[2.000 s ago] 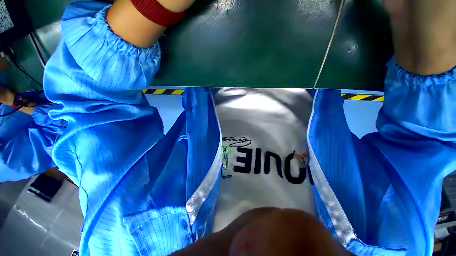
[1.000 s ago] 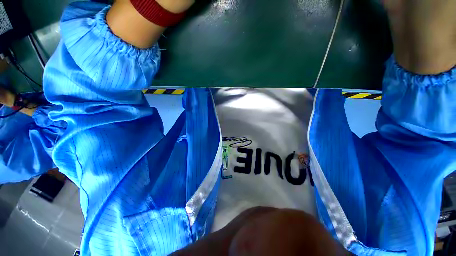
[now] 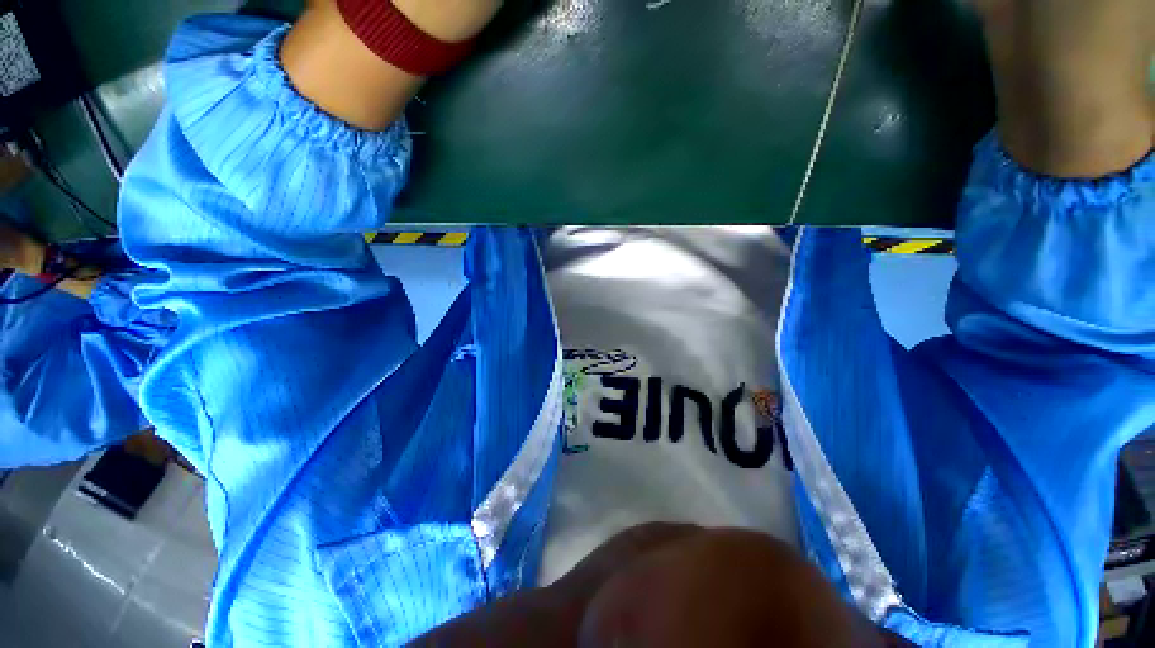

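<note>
Both my hands are cut off by the top edge. My left forearm, with a dark red wristband (image 3: 403,38) and a blue elastic cuff, enters at the upper left. My right forearm, bare above its blue cuff, is at the upper right, blurred. Between them lies the glossy dark-green bench mat (image 3: 608,139), nearest in front of me. A thin pale line or cord (image 3: 826,127) crosses it. No held or worked-on part shows.
Yellow-black striped tape (image 3: 424,238) runs along the bench's front edge. A black box (image 3: 28,63) with a white label and cables is at the upper left. Another person's blue sleeve (image 3: 57,380) and hand are at the far left. A dark blurred shape covers the bottom centre.
The left forearm and wristband have shifted slightly right and down. The right cuff has shifted slightly left and up. A small pale mark now shows on the mat at the top edge.
</note>
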